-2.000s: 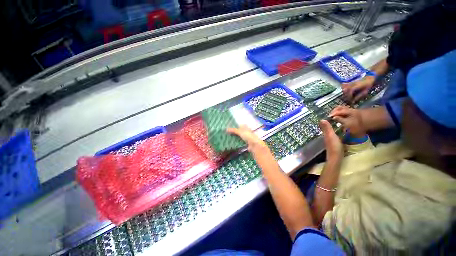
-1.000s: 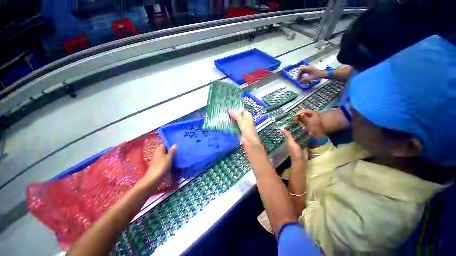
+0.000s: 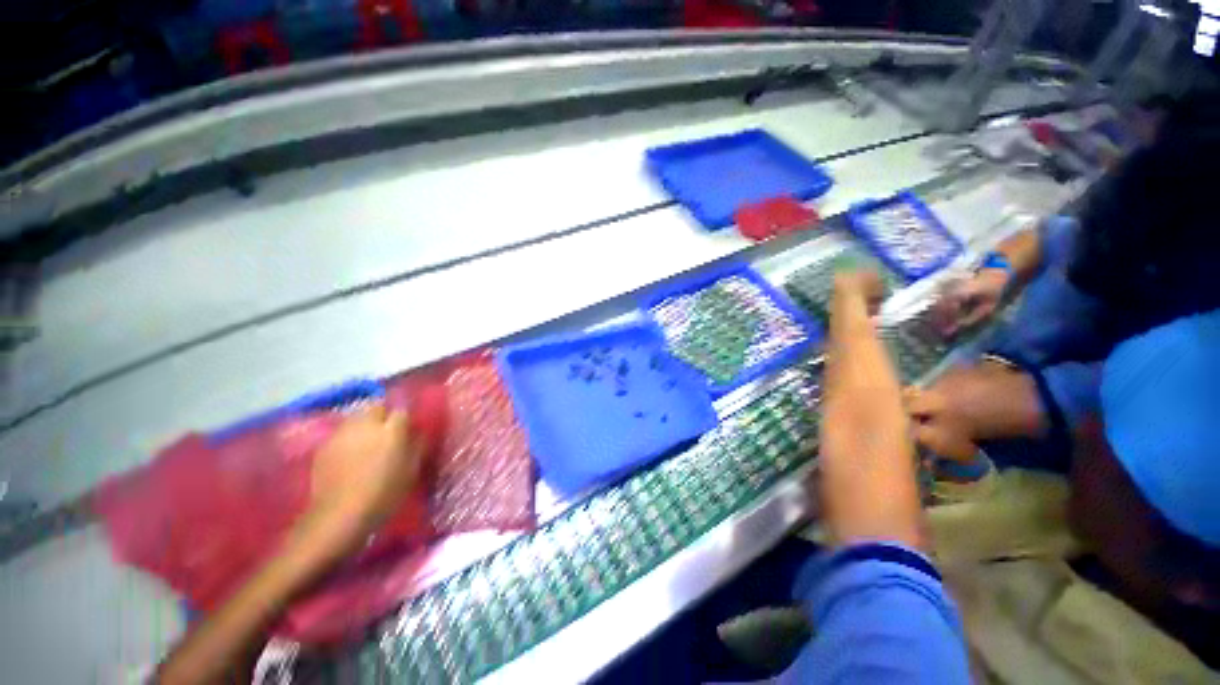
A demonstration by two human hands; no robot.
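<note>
A crinkled red bag (image 3: 201, 515) lies over the near left end of the ledge. My left hand (image 3: 361, 462) is closed on a fold of it, blurred. Greenish-silvery boards show through its right part. My right arm reaches forward and my right hand (image 3: 858, 284) is over green boards (image 3: 814, 289) on the ledge; its fingers are too blurred to tell whether they hold anything. A blue tray (image 3: 575, 422) with a few dark bits stands beside the bag. Behind it, a blue tray (image 3: 666, 311) holds silvery pieces and a green board.
A row of green circuit boards (image 3: 589, 549) runs along the metal rail. Farther off are a blue tray (image 3: 736, 174), a flat red patch (image 3: 776, 218) and a tray of silvery pieces (image 3: 910, 236). Another worker with a blue cap (image 3: 1177, 415) and other hands work close at the right.
The board in my right hand no longer shows raised over the trays; that hand has moved away to the ledge boards. My left hand has closed on the bag. The sparse blue tray now lies fully in view.
</note>
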